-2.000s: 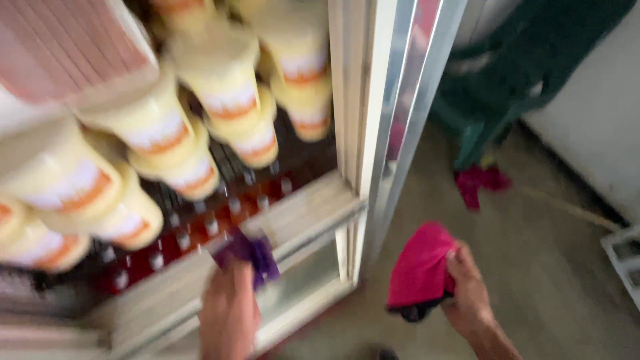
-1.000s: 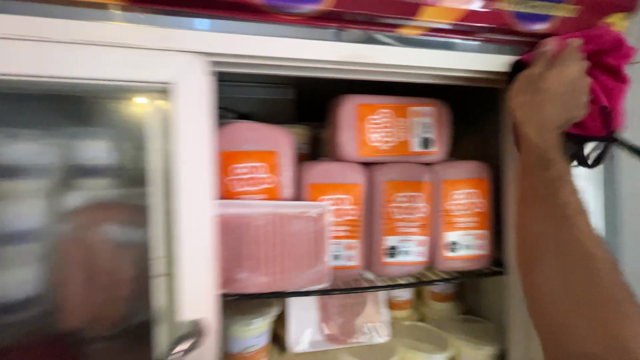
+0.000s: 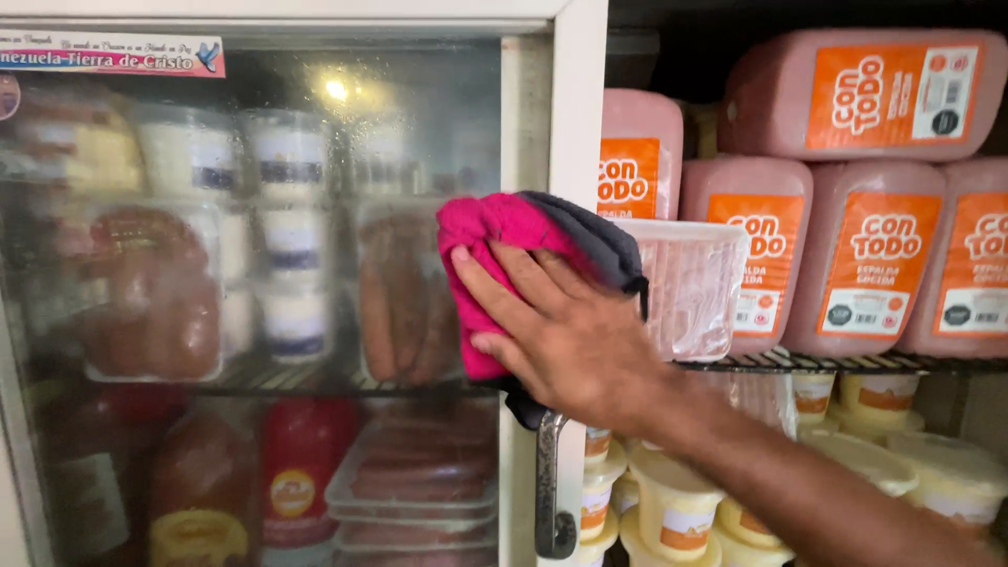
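My right hand (image 3: 567, 339) reaches in from the lower right, its fingers spread over a folded pink and dark grey cloth (image 3: 504, 228). It presses the cloth against the right edge of a fogged glass door (image 3: 425, 110) and its white frame (image 3: 579, 102). Just below the cloth is a worn metal door handle (image 3: 547, 488). My left hand is out of view.
Right of the door frame, several packaged meat blocks (image 3: 874, 252) and a clear wrapped tray (image 3: 693, 291) rest on a wire shelf (image 3: 850, 362). Stacked tubs (image 3: 677, 496) stand below. Behind the glass are jars (image 3: 287, 236) and meat trays (image 3: 417, 465).
My right hand has moved from the cooler's upper right edge to the glass door, still with the pink cloth. Two seconds ago my left hand was in view with a purple cloth. The view has turned left.
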